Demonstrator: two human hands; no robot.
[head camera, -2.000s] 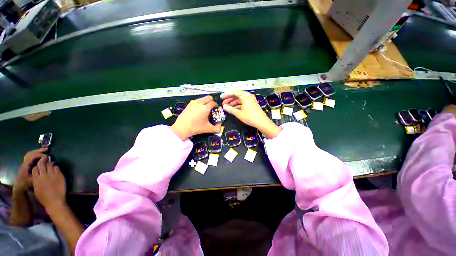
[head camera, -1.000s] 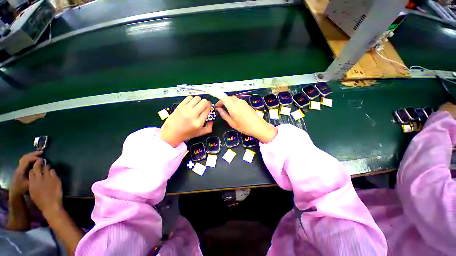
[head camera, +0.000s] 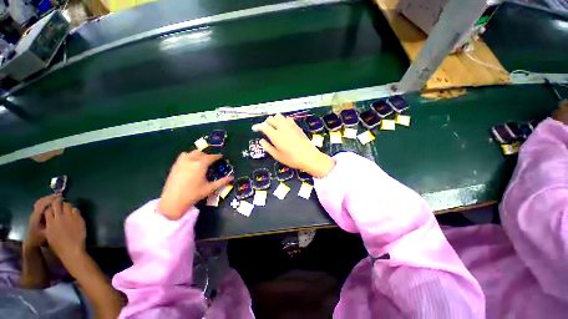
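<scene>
My left hand (head camera: 189, 182) has thumb and fingers around a dark smartwatch unit (head camera: 221, 169) at the left end of the front row, low over the bench. Pale squares show below it. My right hand (head camera: 277, 138) is over the bench, its fingertips beside a small piece with a bright white patterned face (head camera: 256, 148); whether it grips this piece is unclear. Several watches with small coloured figures (head camera: 261, 179) lie in the front row with pale squares (head camera: 281, 190). My right hand and sleeve partly cover this row's right end.
A watch (head camera: 217, 138) lies behind my left hand. A back row of watches (head camera: 349, 117) runs right along the metal strip (head camera: 187, 119), by a thin rod. Neighbours' hands are at left (head camera: 59, 224) and right (head camera: 562, 113). A slanted grey post (head camera: 442, 47) stands right rear.
My left hand has moved left and toward me, away from my right hand, and is now at the front row's left end with a watch. My right hand stays near the patterned piece.
</scene>
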